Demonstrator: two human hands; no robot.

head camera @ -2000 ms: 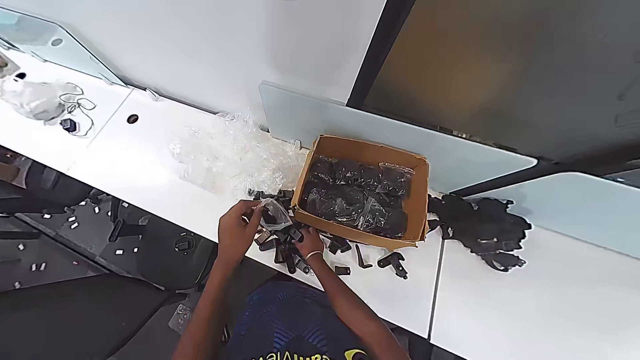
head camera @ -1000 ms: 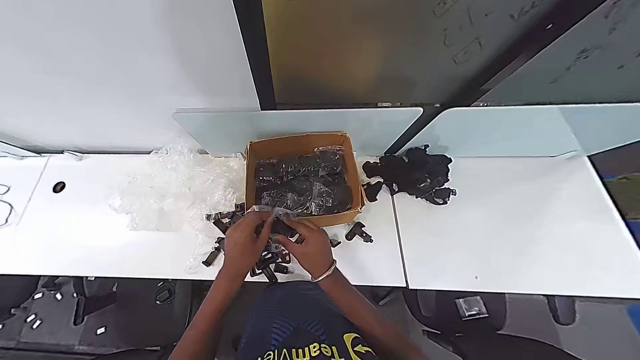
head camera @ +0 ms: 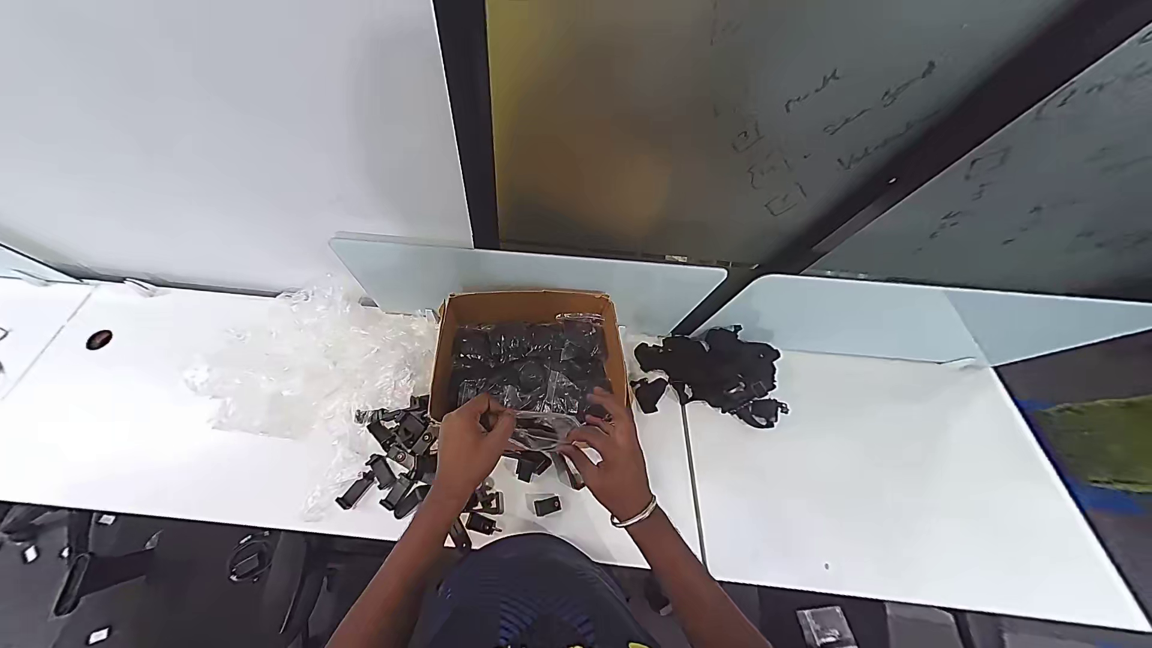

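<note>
My left hand (head camera: 474, 443) and my right hand (head camera: 616, 450) hold a clear plastic bag (head camera: 544, 432) between them, at the front edge of an open cardboard box (head camera: 438, 382). My left fingers pinch one side of the bag; my right fingers grip the other. What the bag contains cannot be made out. Dark items in clear bags (head camera: 531, 364) fill much of the box. Small black plastic parts (head camera: 396, 454), some like clamps or holders, lie loose on the white table (head camera: 864, 486) around my left hand. One small black part (head camera: 546, 505) lies in front of the box.
A heap of crumpled clear plastic bags (head camera: 306, 360) spreads left of the box. Black straps or fabric pieces (head camera: 720, 369) are piled to its right. A low frosted divider (head camera: 531, 274) stands behind the box. Chairs and the floor with small scraps show below the table.
The clear bag is now stretched between both hands; a dark part seen at my fingers one second ago no longer shows there. The view has turned.
</note>
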